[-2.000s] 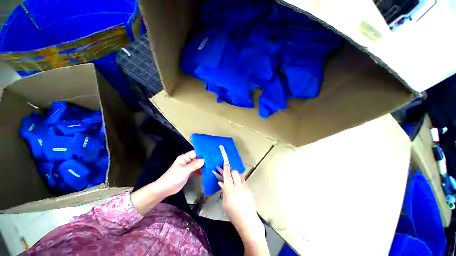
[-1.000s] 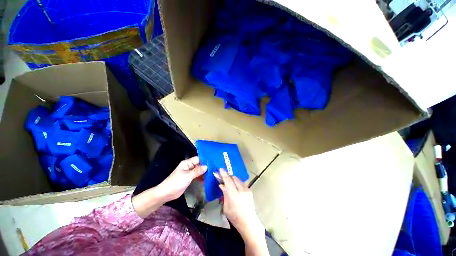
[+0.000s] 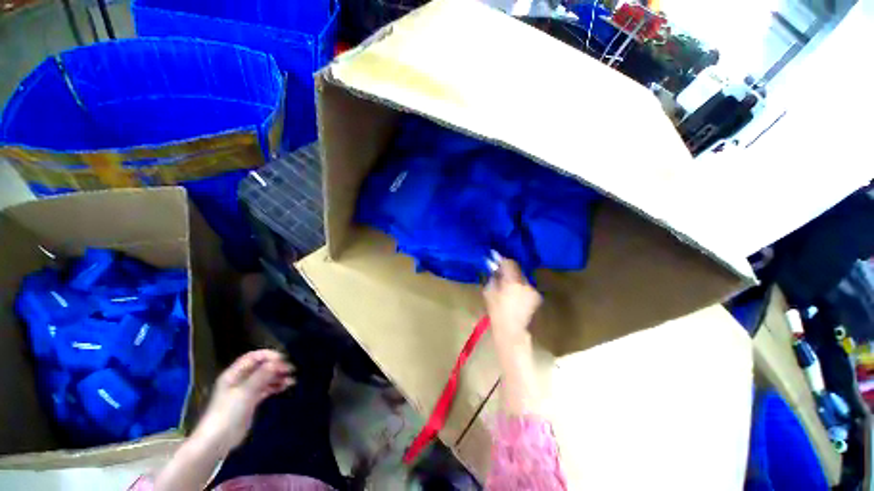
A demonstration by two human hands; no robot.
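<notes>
My right hand (image 3: 511,299) reaches into the mouth of the large open carton (image 3: 652,249), at the front edge of a loose heap of blue sewn pieces (image 3: 450,206). A small metallic tip of thread snips (image 3: 494,261) shows at its fingers; the rest is hidden. A red ribbon (image 3: 450,388) hangs from this hand over the carton flap (image 3: 383,312). My left hand (image 3: 254,379) is over the lap, slightly blurred, its fingers loosely curled and holding nothing visible. The smaller open carton (image 3: 115,216) at the left holds blue pieces with white logos (image 3: 105,393).
A black plastic crate (image 3: 287,201) stands between the cartons. A blue bin banded with brown tape (image 3: 144,105) and another blue bin (image 3: 240,24) are behind. Thread spools (image 3: 810,360) lie at the right, above a blue container (image 3: 781,446). A machine (image 3: 719,105) is at the back right.
The blue piece held between both hands is no longer in them. My right hand has moved forward to the large carton's heap; my left hand has moved left. The red ribbon now shows. The view has tilted up.
</notes>
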